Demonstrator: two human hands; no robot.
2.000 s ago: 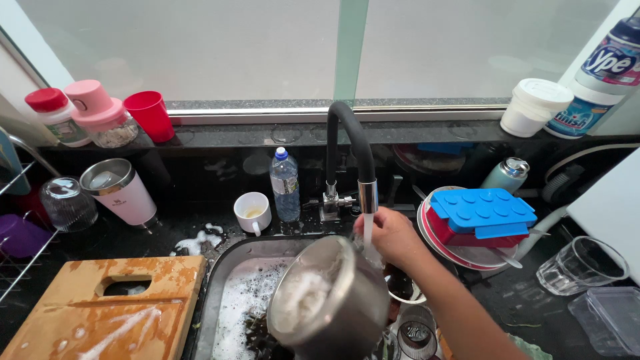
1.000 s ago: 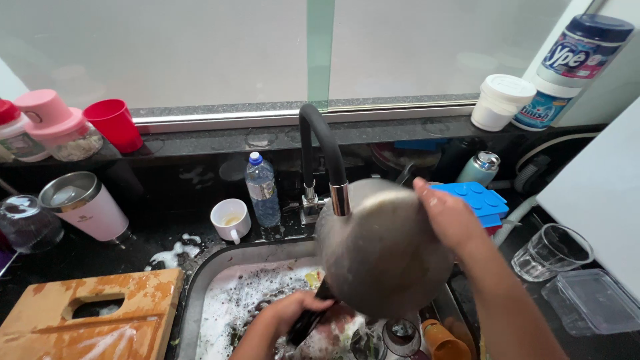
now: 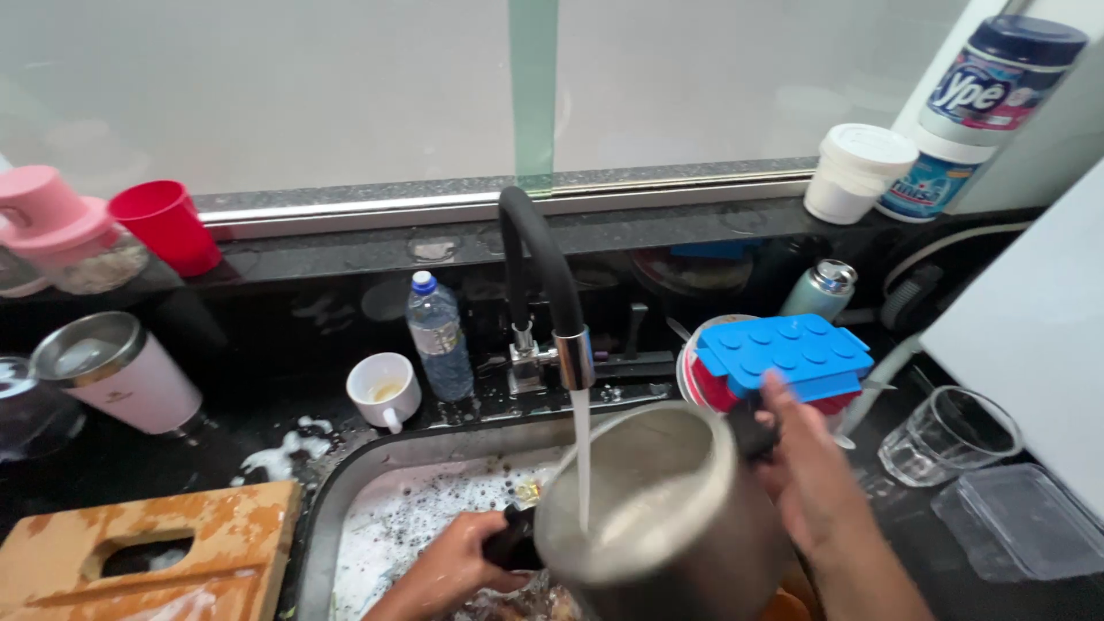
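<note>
A metal cooking pot (image 3: 673, 517) with two black handles is held tilted over the sink, its opening facing up and toward the faucet. My left hand (image 3: 457, 561) grips the black handle on its left side. On the right side, my right hand (image 3: 802, 466) grips the other black handle. Water runs from the black flexible faucet (image 3: 539, 259) into the pot, where some whitish foam or residue shows. Below, the metal sink (image 3: 345, 483) holds suds with dark specks and other dishes, partly hidden by the pot.
A wooden cutting board (image 3: 250, 535), white mug (image 3: 384, 388), plastic water bottle (image 3: 440, 345) and pink tumbler (image 3: 129, 371) stand left of the faucet. To the right are a blue-lidded red container (image 3: 785, 354), a glass (image 3: 949, 435) and a clear plastic box (image 3: 1026, 517). A red cup (image 3: 168, 228) is on the sill.
The pot has turned from showing its underside one second ago to showing its inside under the stream. Two seconds ago my left hand was not visible; now it holds a pot handle.
</note>
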